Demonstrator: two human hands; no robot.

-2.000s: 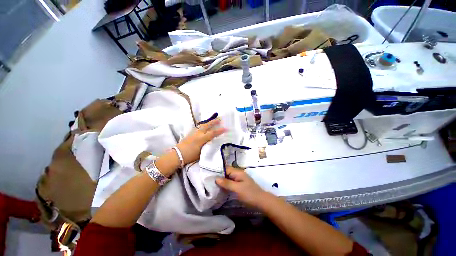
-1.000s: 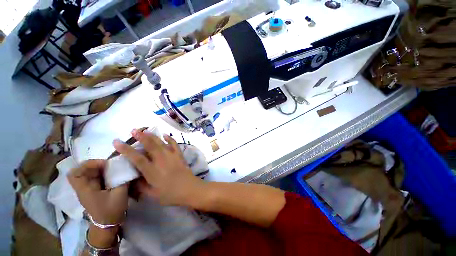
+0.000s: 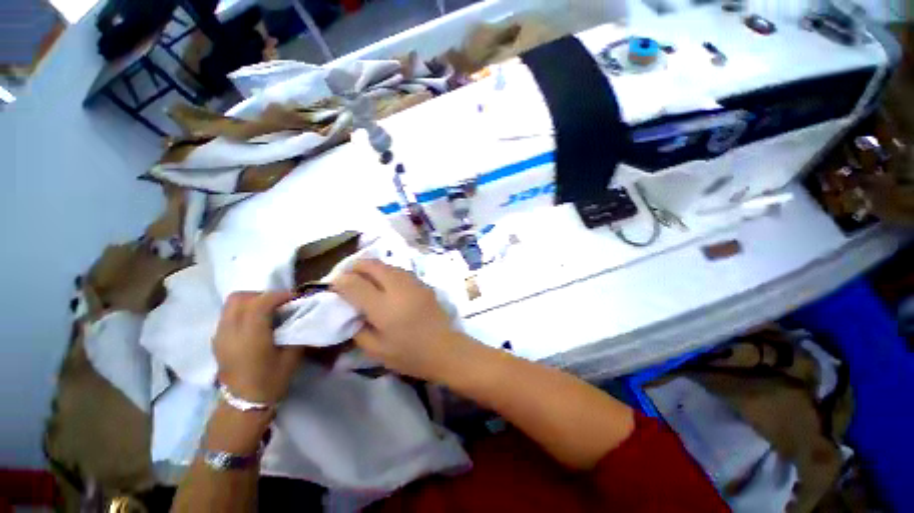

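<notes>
The garment (image 3: 361, 411), brown cloth with a whitish back side, spreads over the left of the table and down its front edge. My left hand (image 3: 251, 341) grips a bunched fold of it. My right hand (image 3: 401, 316) pinches the same fold from the right, close to my left hand. A thin dark strip (image 3: 314, 288), perhaps the zipper, shows between my fingers. The fold is left of the presser foot area (image 3: 471, 250) of the white sewing machine. The fingertips are partly hidden by cloth, and the picture is slightly blurred.
A black cloth band (image 3: 576, 110) wraps the machine arm, with a small black box (image 3: 606, 206) below it. Brown and white pieces (image 3: 241, 150) are heaped behind the machine. A blue bin (image 3: 651, 401) with cloth pieces is below right. A thread spool (image 3: 643, 48) sits on top.
Both hands first came together on the fold, left of the needle, the right having left the dark strip. Since then they have turned the fold slightly. The view has shifted.
</notes>
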